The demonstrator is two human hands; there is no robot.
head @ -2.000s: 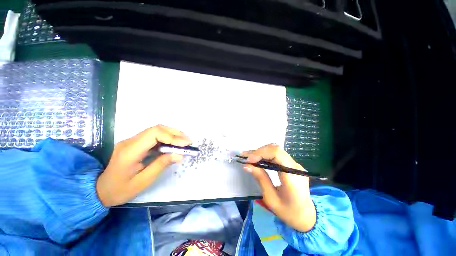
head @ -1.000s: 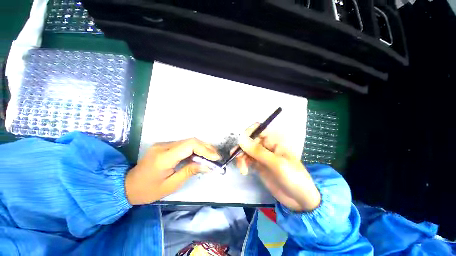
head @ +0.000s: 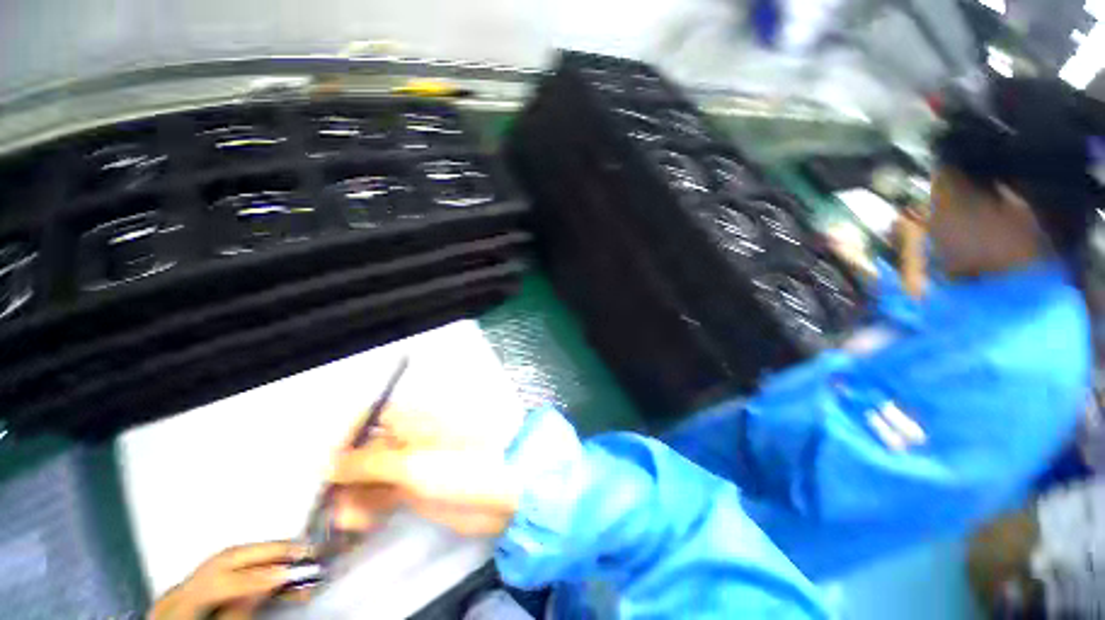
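Note:
The view is blurred. My left hand (head: pixel 236 579) is at the bottom left, partly cut off by the lower edge, with a small dark, silver-rimmed watch case (head: pixel 303 572) at its fingertips. My right hand (head: pixel 418 475) is over the white sheet (head: pixel 212 466) and holds thin black tweezers (head: pixel 385 400), the dark end pointing up and away. Their lower end is near the watch case; whether it touches cannot be told. Tiny parts on the sheet cannot be made out.
Stacked black foam trays (head: pixel 279 291) with cases stand behind the sheet. Another foam stack (head: pixel 630 260) stands right of it. A clear blister tray (head: pixel 533 351) lies between. Blister trays (head: pixel 49 539) are at lower left. A person in a blue smock (head: pixel 957 400) sits at right.
The camera has swung right and up, bringing the neighbouring person and tray tops into view. My hands appear lower and further left, still holding the case and tweezers.

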